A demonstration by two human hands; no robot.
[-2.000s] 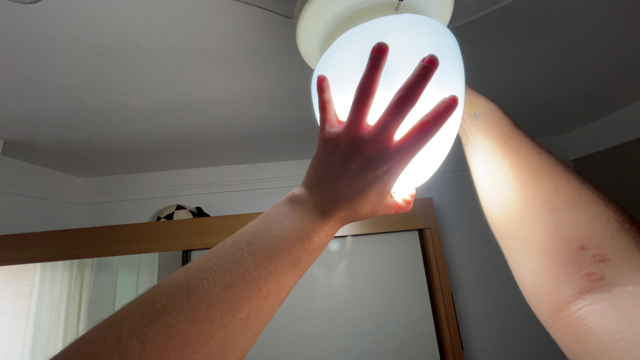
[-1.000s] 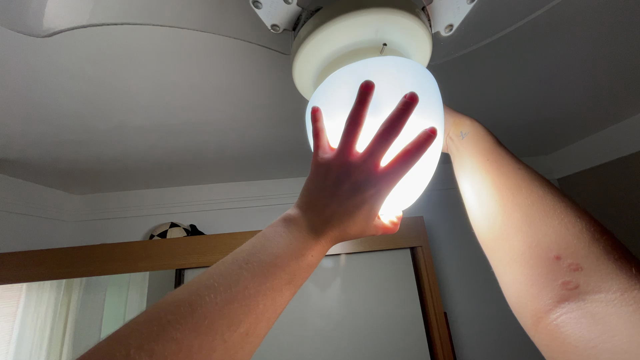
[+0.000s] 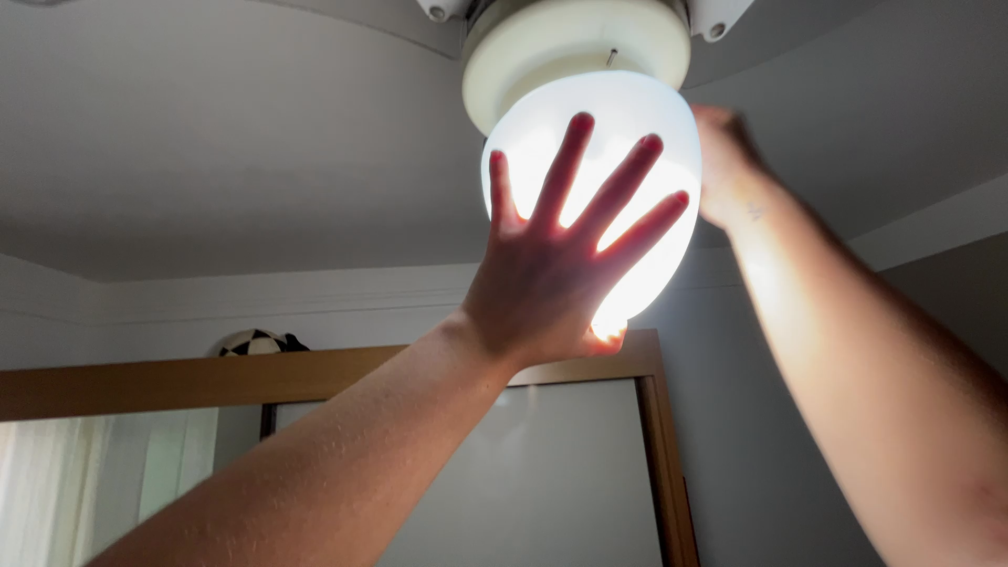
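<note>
A lit white glass lampshade [image 3: 622, 118] hangs tilted under the round cream fitter [image 3: 504, 71] of a ceiling fan light. My left hand [image 3: 551, 260] lies spread against the near side of the shade, its thumb by the bottom end, supporting it. A small screw [image 3: 612, 57] sticks out of the fitter's rim above the shade. My right hand [image 3: 720, 157] is raised at the far right side of the shade, slightly blurred; its fingers are partly hidden behind the glass, so what they touch does not show.
White fan blade brackets [image 3: 720, 20] flank the fitter overhead. Below and behind stands a wardrobe with a wooden frame [image 3: 315, 366] and a pale panel [image 3: 535, 472]. A black-and-white checkered ball [image 3: 252, 342] rests on its top. A mirrored panel at left reflects a curtain [image 3: 47, 472].
My right hand, mostly hidden behind the shade before, now shows more at its right side. My left hand keeps its spread hold. The view has shifted somewhat.
</note>
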